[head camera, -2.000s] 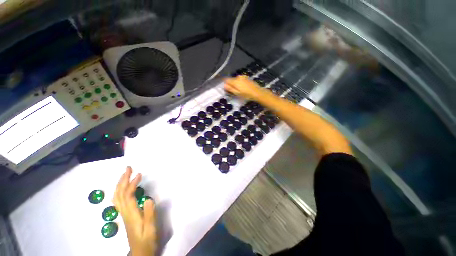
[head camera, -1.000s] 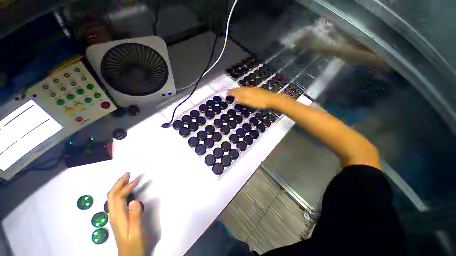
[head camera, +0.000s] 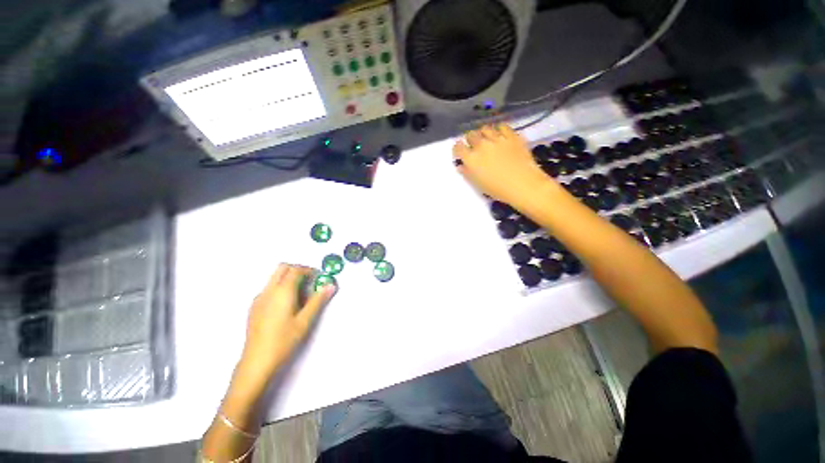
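Several small round drivers lie on the white surface in front of me: green-faced ones (head camera: 321, 232) and two darker ones (head camera: 354, 252). My left hand (head camera: 288, 303) has its thumb and forefinger around the lowest green-faced driver (head camera: 324, 282). My right hand (head camera: 496, 163) is curled at the upper left edge of the clear right tray (head camera: 534, 288), which holds clusters of black discs (head camera: 529, 272). A small dark thing shows at its fingertips; I cannot tell what it is. My right forearm covers part of the tray.
A tester (head camera: 366, 63) with a lit screen stands at the back, beside a speaker (head camera: 461, 45). A black fixture (head camera: 344, 168) with green lights and several black rounds (head camera: 391, 154) sit before them. A clear ribbed tray (head camera: 99, 362) is at left. A pale cable (head camera: 615, 70) runs behind.
The view has swung left, bringing the left tray into sight. My right hand has moved from over the disc clusters to the tray's near-left side. My left hand has closed around a green-faced driver.
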